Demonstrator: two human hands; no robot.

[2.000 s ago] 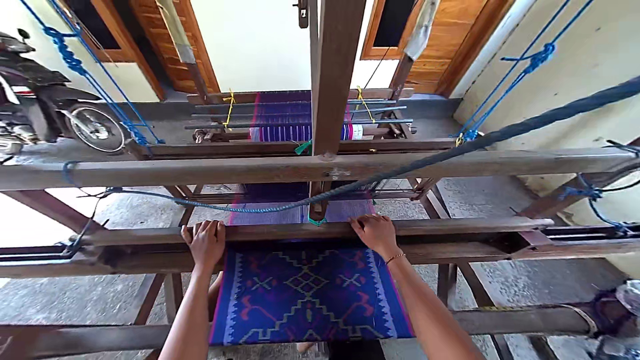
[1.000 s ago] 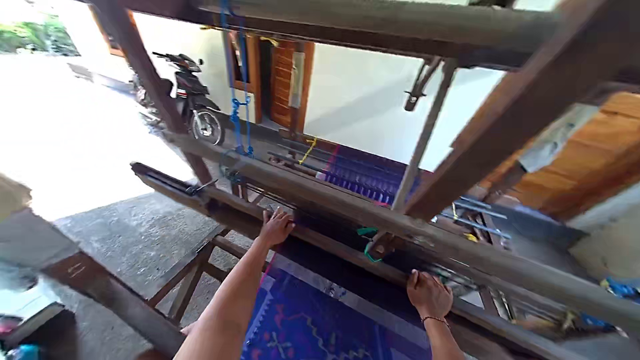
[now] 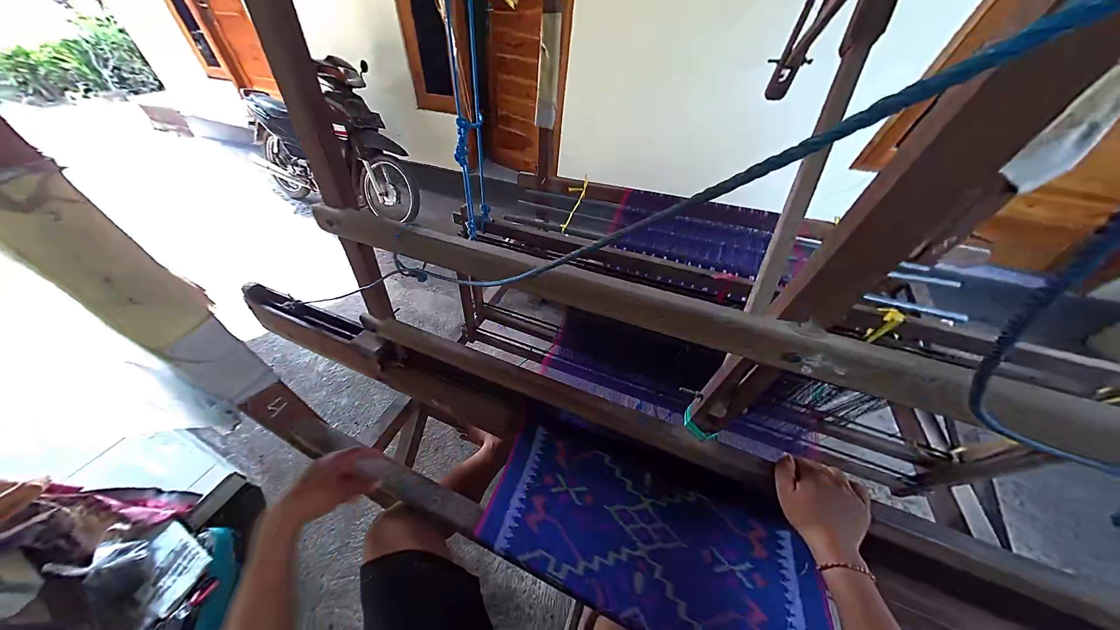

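My right hand (image 3: 821,503) is closed over the top rail of the wooden loom's beater (image 3: 612,411), at the right edge of the patterned cloth. Off the beater, my left hand (image 3: 337,481) is slightly blurred above the front cloth beam (image 3: 411,490); whether it touches the beam, and how its fingers lie, I cannot tell. Blue-purple woven cloth (image 3: 647,534) with zigzag and cross motifs stretches between beater and front beam. Purple warp threads (image 3: 604,367) run behind the beater toward the back of the loom. A shuttle box (image 3: 324,328) forms the beater's left end.
A blue rope (image 3: 700,197) slants across the loom's upper crossbar (image 3: 560,276). Loom posts stand at left and right. Bags and cloth scraps (image 3: 122,560) lie at lower left, near my left arm. A motorbike (image 3: 350,140) is parked by the wall. My bare legs are under the front beam.
My left hand has let go of the beater rail and moved left toward the front beam. My right hand remains on the rail. The view has swung left.
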